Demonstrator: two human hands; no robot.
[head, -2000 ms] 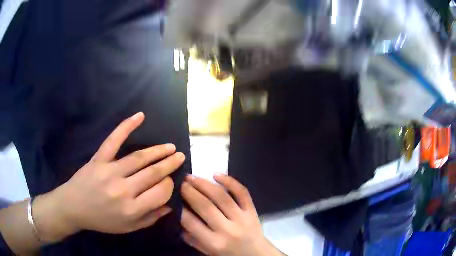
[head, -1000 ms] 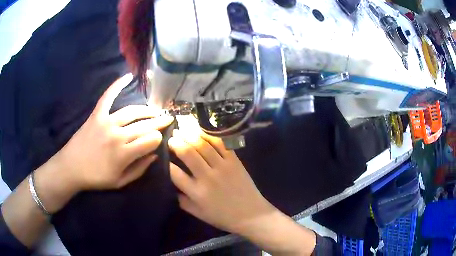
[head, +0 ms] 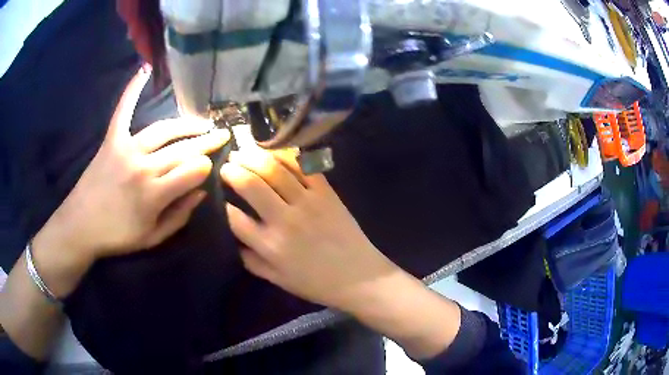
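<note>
A black fabric panel (head: 169, 293) lies under both hands and hangs over the table's front edge. My left hand (head: 147, 176) rests flat on it left of the needle, thumb spread, fingertips at the seam edge. My right hand (head: 293, 227) lies on the cloth edge just in front of the presser foot, fingers bent, tips close to the left fingertips. The presser foot (head: 233, 113) is small and partly hidden by glare and the guard. The white machine head (head: 242, 55) stands above. Another black panel (head: 425, 176) lies flat to the right under the machine arm.
A dark red tuft (head: 139, 33) hangs at the head's left end. A shiny metal guard (head: 337, 66) curves before the head. A small metal block (head: 317, 160) sits right of the fingers. A blue basket (head: 587, 315) holds cloth below the table's right side; an orange basket (head: 620, 135) is far right.
From the blurred earlier view, both hands have moved up to the presser foot. Since one second ago the view has shifted, and the hands remain beside the foot in nearly the same pose.
</note>
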